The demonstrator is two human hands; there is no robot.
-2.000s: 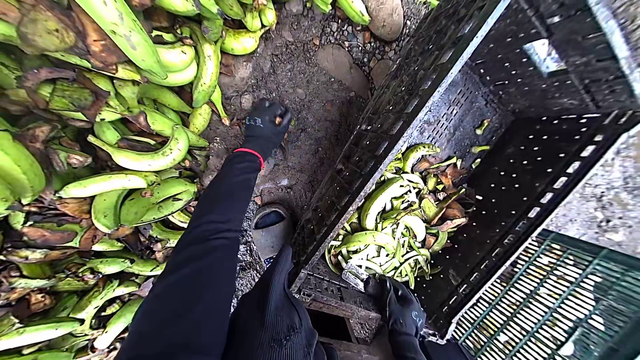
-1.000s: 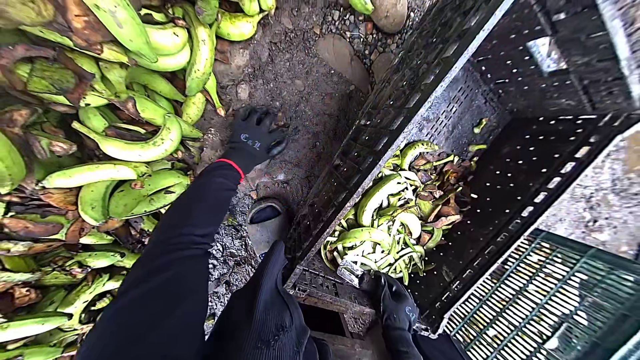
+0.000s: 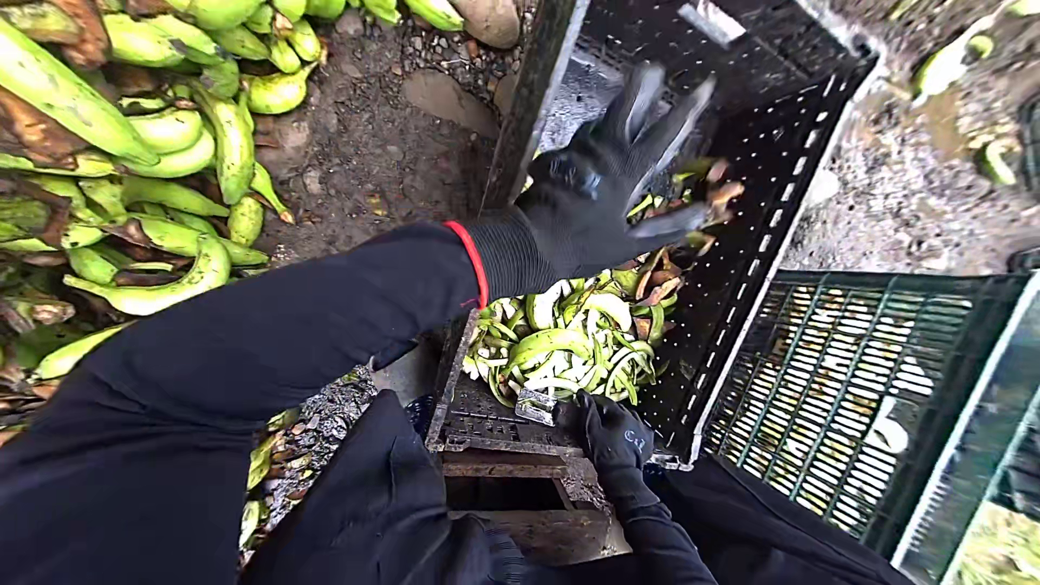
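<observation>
My left hand point(image 3: 613, 187), in a black glove with a red-edged cuff, reaches over a black perforated plastic crate point(image 3: 731, 284). Its fingers are spread, slightly blurred, and nothing shows in them. Beneath and beyond it, green peels with some brown bits point(image 3: 585, 333) lie on the crate's floor. My right hand point(image 3: 613, 435), also gloved in black, is at the crate's near end with its fingers closed on a small metal-framed peeler point(image 3: 536, 405), whose handle is hidden in the glove.
Green plantains point(image 3: 175, 146) with brown dried scraps are heaped at the left. A dark green slatted crate point(image 3: 845, 390) stands at the right. Below the black crate is a wooden support point(image 3: 528, 532). Stones point(image 3: 447, 101) lie in the soil between heap and crate.
My left hand has moved from above the soil beside the plantain heap to the right, over the black crate. My right hand stays near the crate's near end with the metal tool.
</observation>
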